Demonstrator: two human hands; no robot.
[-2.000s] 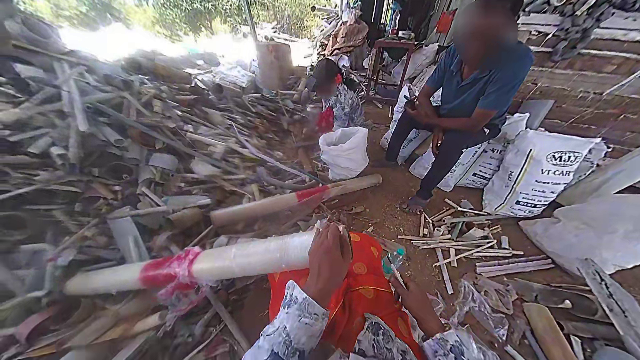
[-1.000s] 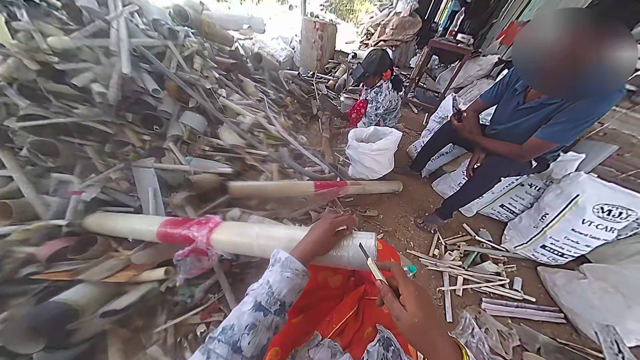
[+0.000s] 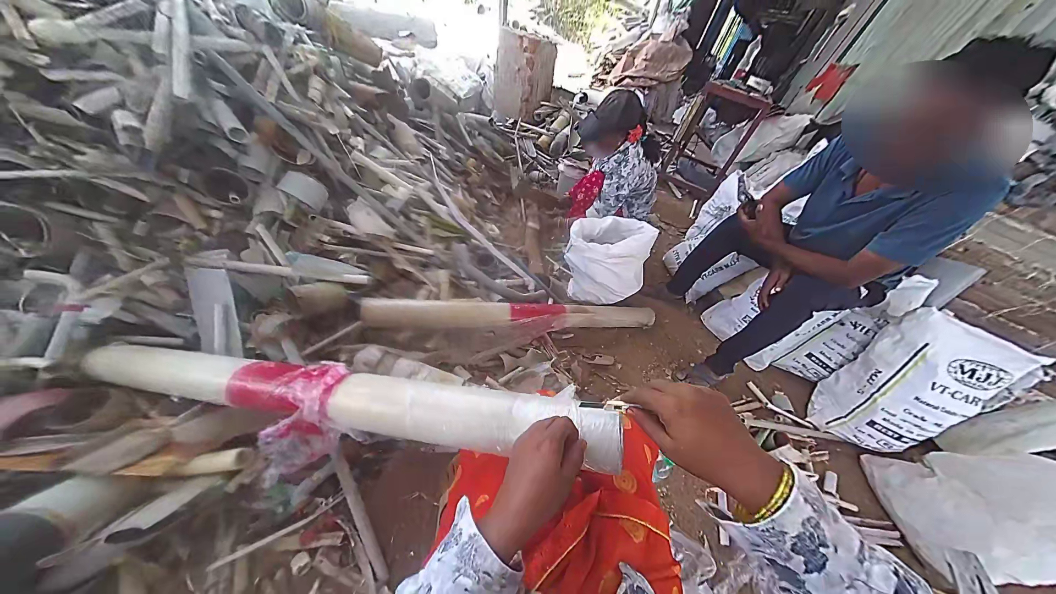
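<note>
A long white pipe (image 3: 429, 408), wrapped in clear plastic film, lies across the orange cloth (image 3: 569, 528) over my lap. Red tape and torn pink film (image 3: 309, 392) surround its middle. My left hand (image 3: 544, 466) is closed at the near side of the pipe, by its right end, apparently pinching the film. My right hand (image 3: 701, 425) grips a small knife (image 3: 610, 405), whose dark blade touches the wrapping near the pipe's end. Loose film sticks up between the two hands.
A large heap of scrap pipes (image 3: 247, 148) fills the left. Beyond my pipe lies another pipe with red tape (image 3: 462, 313), near an open white sack (image 3: 610, 260). One person (image 3: 874, 214) sits at right on filled sacks (image 3: 924, 379); another (image 3: 623, 165) crouches farther back.
My right hand has brought the knife onto the wrapping at the pipe's right end. My left hand has shifted from the pipe's top to its near side. The view has swung.
</note>
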